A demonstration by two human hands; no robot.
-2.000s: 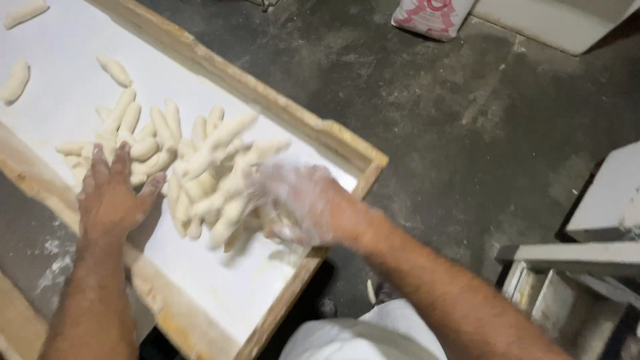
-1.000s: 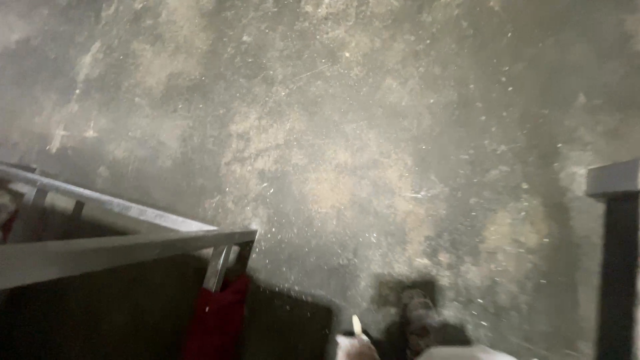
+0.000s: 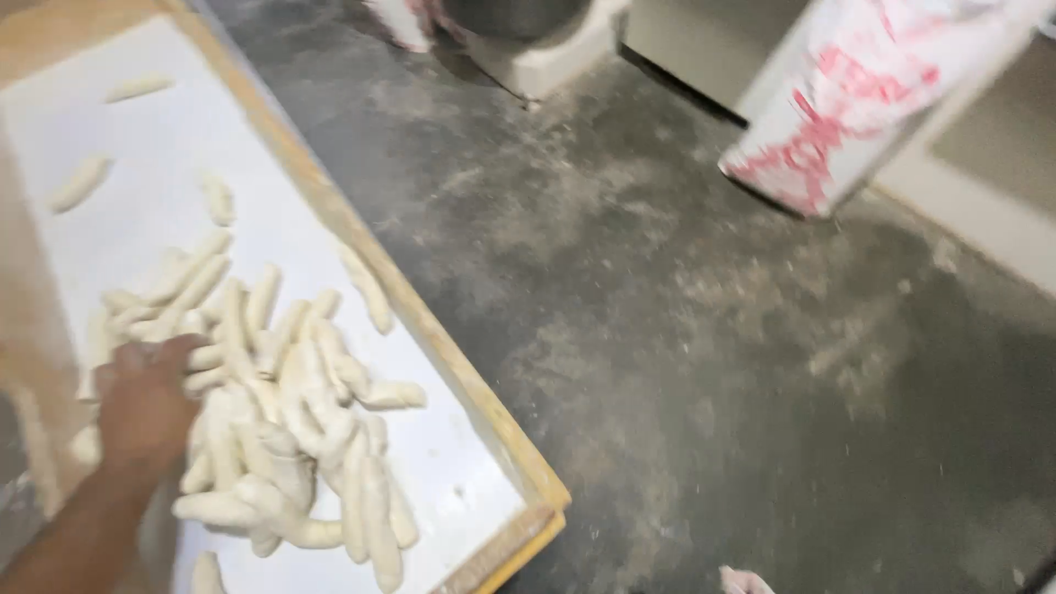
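Observation:
A heaped pile of pale, floured dough sticks (image 3: 272, 412) lies on the white surface of a wood-edged tray (image 3: 462, 495). My left hand (image 3: 148, 396), blurred, reaches in from the lower left and touches the sticks at the pile's left side; its fingertips are partly lost among them, so a grip cannot be made out. A few single dough sticks (image 3: 80, 183) lie apart toward the tray's far end, and one stick (image 3: 367, 289) rests by the right-hand rim. At the bottom edge a small floured part of what looks like my right hand (image 3: 742, 582) shows, away from the tray; the rest is out of frame.
Dark, stained floor (image 3: 627, 330) runs along the tray's right side. A white sack with red print (image 3: 825, 124) leans against a pale cabinet or wall base (image 3: 973, 198). Toward the top stand a dark round container (image 3: 516, 12) and a pale block-like base (image 3: 561, 62).
The view swung to the floor and back to the tray. Two seconds ago both hands were at the dough pile; now my left is there and my right is away from it.

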